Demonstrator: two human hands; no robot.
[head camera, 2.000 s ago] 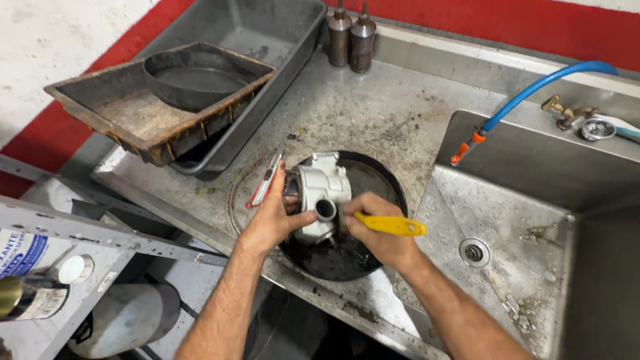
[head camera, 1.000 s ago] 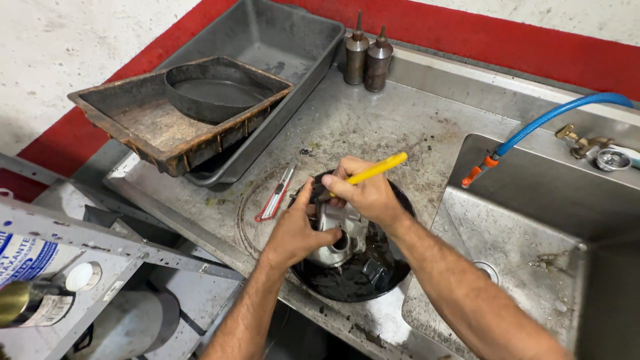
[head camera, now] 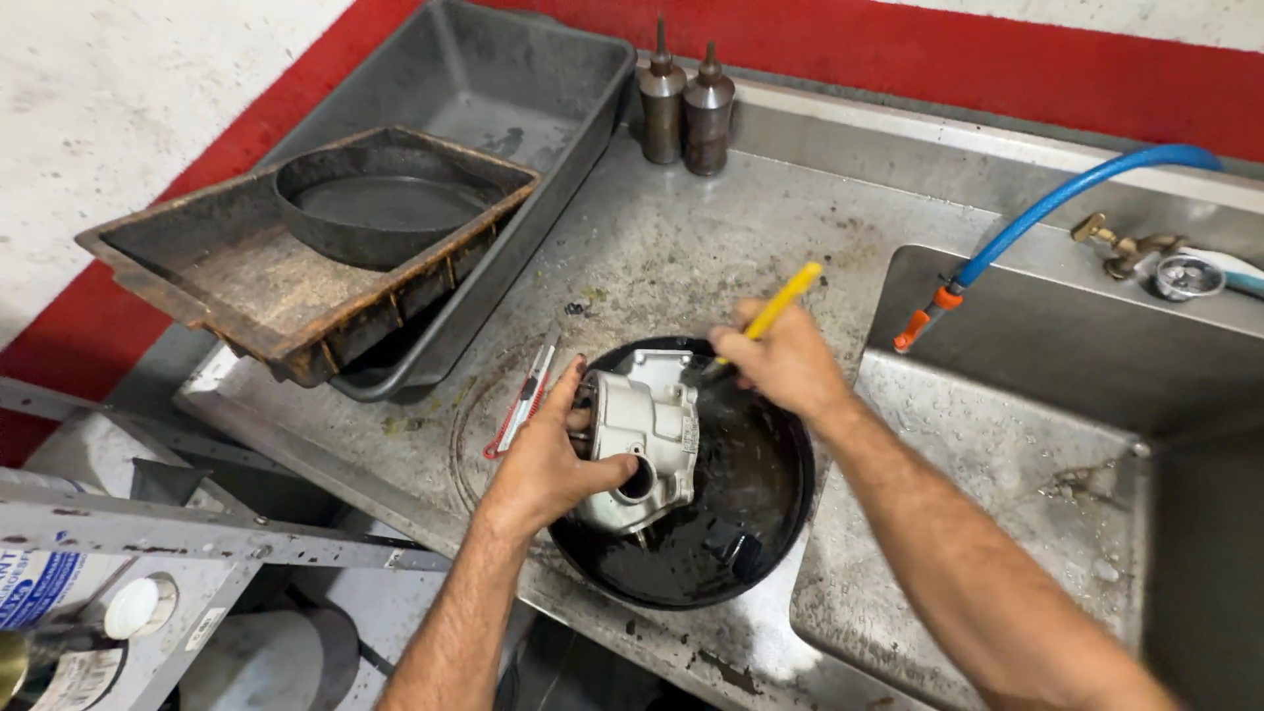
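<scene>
A light-grey cast metal housing [head camera: 647, 425], with a round port facing me, is held over a round black pan [head camera: 805, 494] of dark liquid. My left hand [head camera: 558, 459] grips its left side, with the thumb at the port. My right hand [head camera: 785, 360] holds a brush with a yellow handle [head camera: 785, 299]; its tip is at the housing's upper right edge, partly hidden by the fingers. A small dark object [head camera: 741, 555] lies in the liquid. Left of the pan, a red and white utility knife [head camera: 525, 395] rests on the steel counter.
A large grey plastic tub [head camera: 583, 148] carries a rusty rectangular tray [head camera: 158, 281] with a round black pan [head camera: 296, 212] in it. Two metal bottles [head camera: 662, 104] stand by the back ledge. On the right, a blue hose [head camera: 1076, 197] with an orange nozzle hangs over the steel sink [head camera: 997, 474].
My right hand has moved with the brush from above the housing to its right side. The housing has been turned in my left hand, and more of it shows.
</scene>
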